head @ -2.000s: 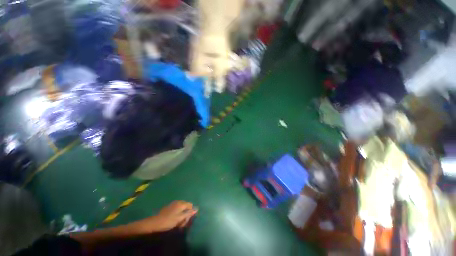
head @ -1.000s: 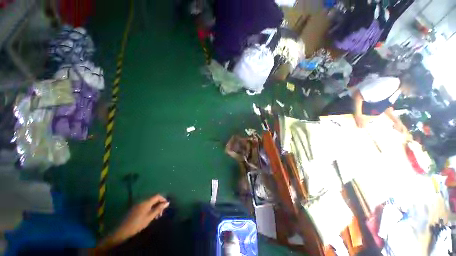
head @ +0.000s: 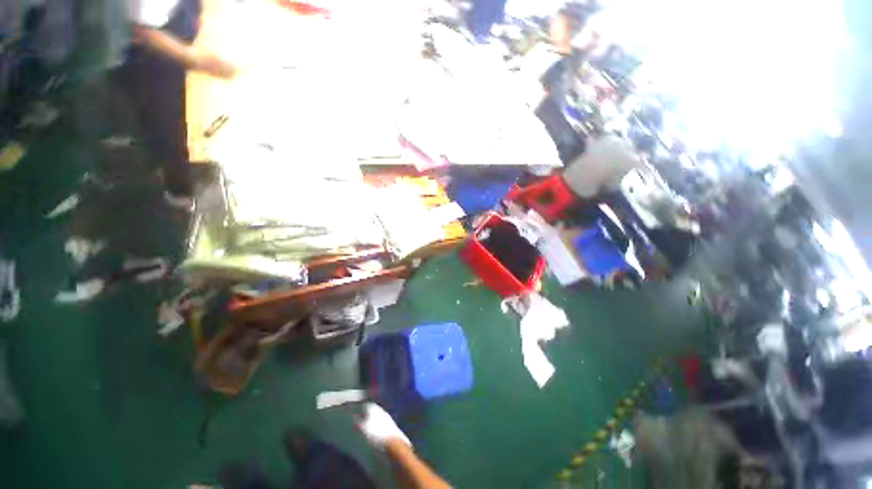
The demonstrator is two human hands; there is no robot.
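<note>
My right hand [head: 382, 427] shows low in the view, small and blurred, with a white covering or wrap on it and a bare forearm behind it. Whether its fingers hold anything cannot be made out. It is just below a blue stool [head: 441, 360] and a white strip [head: 341, 397]. My left hand is out of the picture. A wooden table [head: 203, 119] with pale cloth and papers stands ahead, its top washed out by glare.
A red crate [head: 501, 258] with black cloth stands right of the table. White scraps [head: 540, 339] lie on the green floor [head: 488, 430]. Another person's arm [head: 196, 59] reaches over the table. A yellow-black line [head: 602, 435] runs at the lower right.
The view has turned right towards the table and crates. My left hand has left the picture. My right hand now shows, and the glowing phone seen earlier is out of sight.
</note>
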